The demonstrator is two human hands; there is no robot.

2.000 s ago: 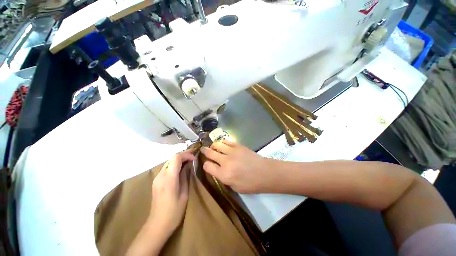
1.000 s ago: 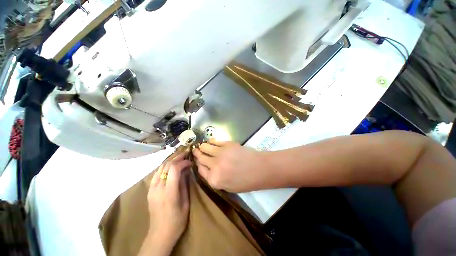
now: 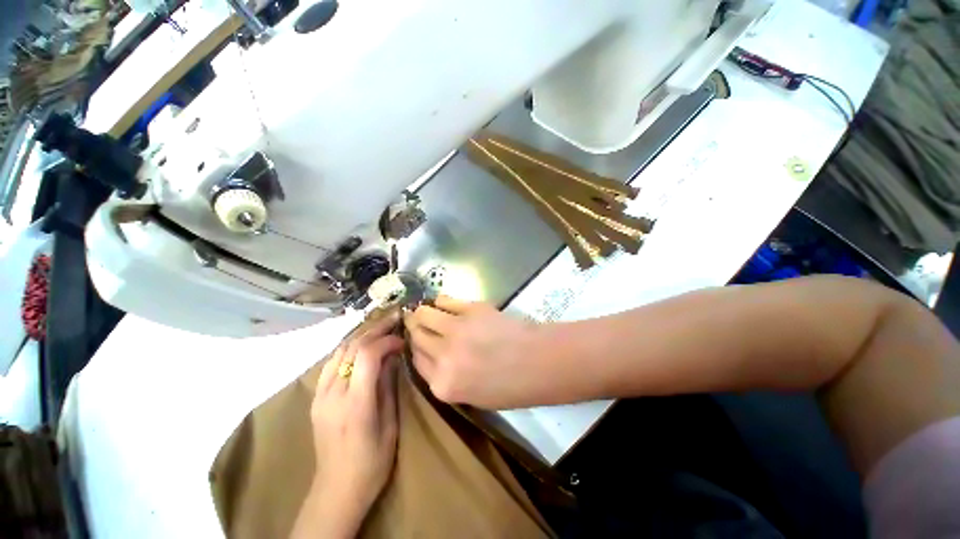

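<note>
A brown fabric panel (image 3: 284, 442) lies on the white table and hangs over its front edge, its upper end at the presser foot area. A dark brown zipper (image 3: 468, 418) runs down the panel's right side. My left hand (image 3: 358, 405), with a ring, presses on the panel just below the needle area. My right hand (image 3: 458, 347) pinches the fabric and zipper edge beside it, fingertips close to the small cream disc (image 3: 387, 292). The exact needle point is hidden by the fingers and machine parts.
The white sewing machine (image 3: 421, 84) crosses the top. Spare zippers (image 3: 558, 195) lie fanned on the metal bed right of the needle. A dark-red tool with a cord (image 3: 766, 70) lies at upper right. Grey-olive pieces (image 3: 905, 158) hang at far right.
Since two seconds ago the view has shifted closer over the machine head. Both hands stay on the fabric by the needle. Over the last second, hands and fabric have hardly moved.
</note>
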